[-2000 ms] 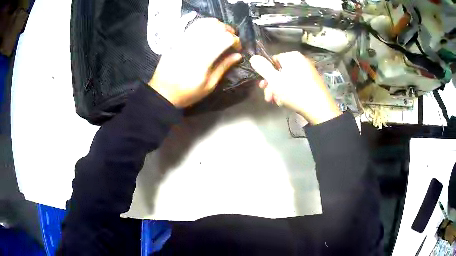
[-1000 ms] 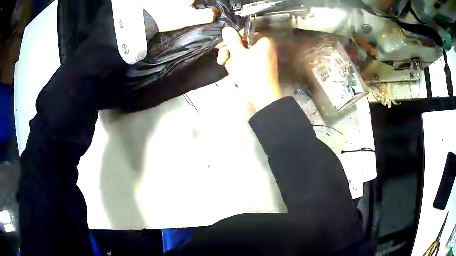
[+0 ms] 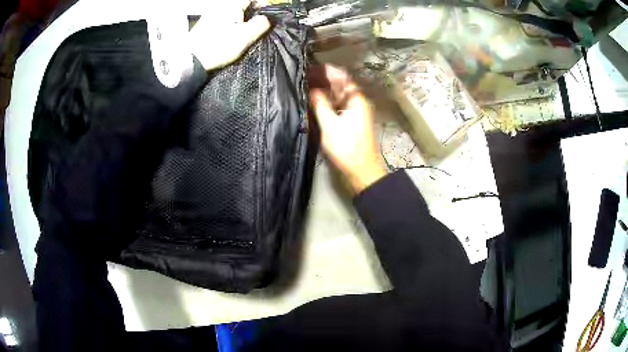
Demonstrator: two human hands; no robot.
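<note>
The black bag body (image 3: 206, 158) lies flat in front of me with its mesh panel up, its right edge running toward the machine's arm (image 3: 344, 24). My left hand (image 3: 231, 41) rests on the bag's upper part, its fingers at the bag edge; it is partly hidden by the lamp head. My right hand (image 3: 344, 117) is beside the bag's right edge, blurred, with its fingers curled; I cannot tell whether it holds anything. The needle area is too blurred to make out.
The white lamp head (image 3: 171, 51) hangs over the bag. A clear box with printed white pieces (image 3: 441, 103) stands right of my right hand. Loose threads (image 3: 475, 196) lie on the white table (image 3: 344, 268). Yellow-red scissors (image 3: 591, 331) lie on the side table at right.
The bag has been spread and turned, so its mesh panel now shows and its lower end reaches nearer me. My right hand has moved slightly down and right, away from the machine's arm.
</note>
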